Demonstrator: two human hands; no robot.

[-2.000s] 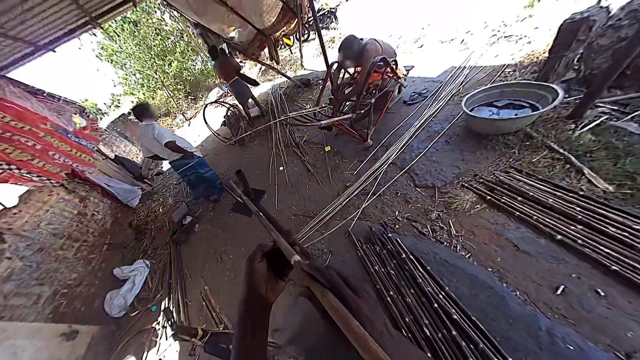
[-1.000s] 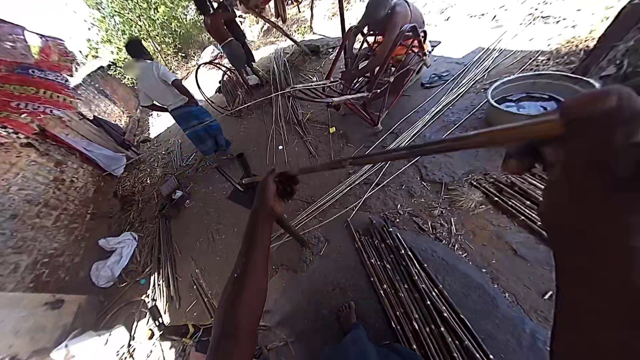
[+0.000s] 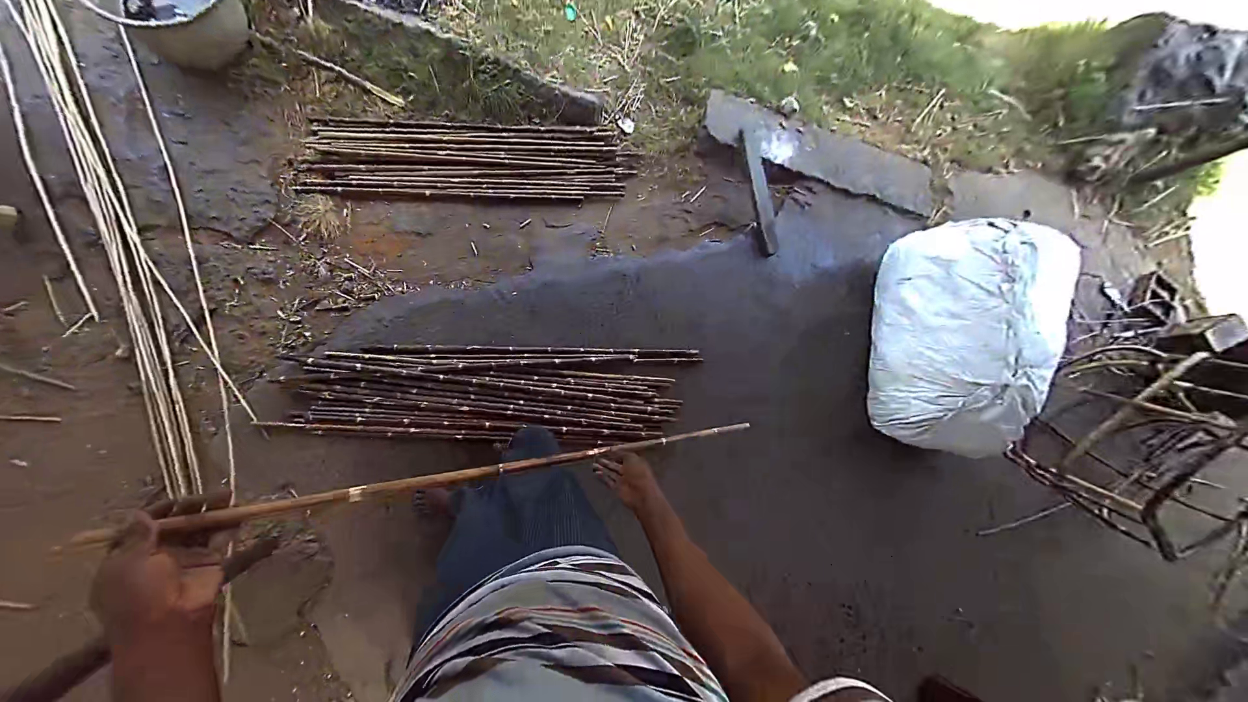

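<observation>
A long brown cane (image 3: 429,480) runs across in front of my body, rising slightly to the right. Near its thicker end, my left hand (image 3: 161,575) is closed on it at the lower left. My right hand (image 3: 627,478) is under the thinner part, fingers spread and pointing left; whether it touches the cane I cannot tell. Just beyond the cane, a row of dark canes with pale joints (image 3: 487,390) lies on the ground. Beneath my left hand a dark wooden stick (image 3: 249,558) slants up to the right.
Another row of canes (image 3: 468,161) lies farther off. Long pale strips (image 3: 117,234) stretch along the left, with a basin (image 3: 200,34) beyond them. To the right are a white wrapped bundle (image 3: 975,336) and a cane frame (image 3: 1150,468). A flat bar (image 3: 759,195) rests near stone slabs.
The view has swung far to the right and down. One second ago the cane reached up to my raised right hand; now it lies low across my body, and my right hand has opened.
</observation>
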